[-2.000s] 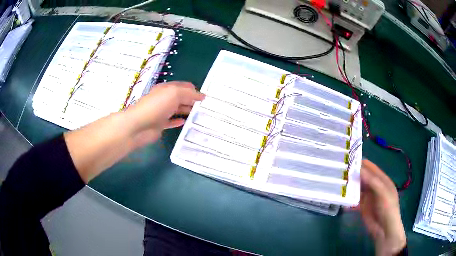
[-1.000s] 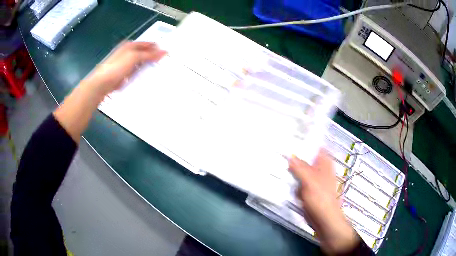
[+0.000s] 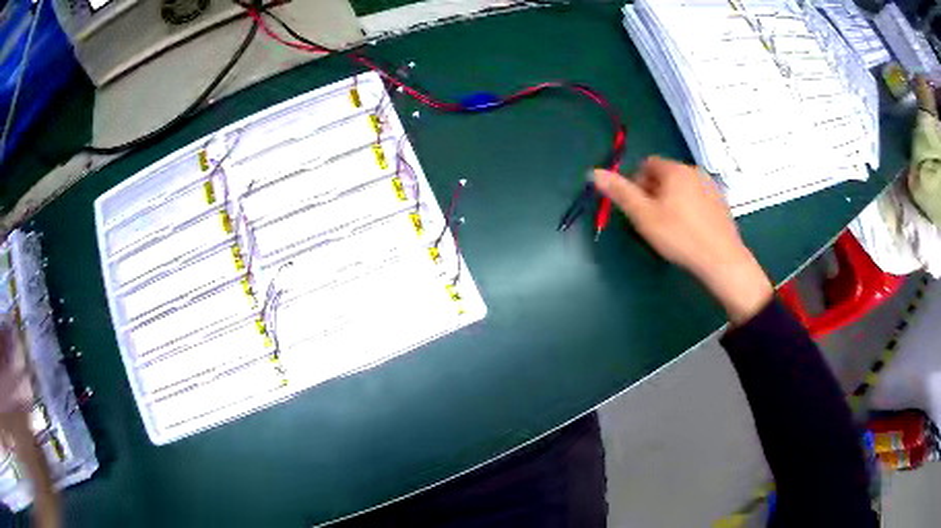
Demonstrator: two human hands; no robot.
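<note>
The working tray lies on the green mat, with two columns of silver-white pouch cells, yellow tape and thin lead wires. The red test probe and black test probe are close together to the right of the tray, tips towards me. My right hand is at them, fingertips over their upper parts; I cannot tell whether it grips them. My left hand is blurred and cut off by the left edge, over the left tray stack; its fingers are unclear.
A tall tray stack stands at the back right. The beige tester is at the back left, with red and black probe cables crossing behind the tray. A red stool and another person's hand are at the right.
The view has swung right. The blurred tray held between both hands is no longer held there; my left hand is now over the left stack. My right hand has moved right to the probes.
</note>
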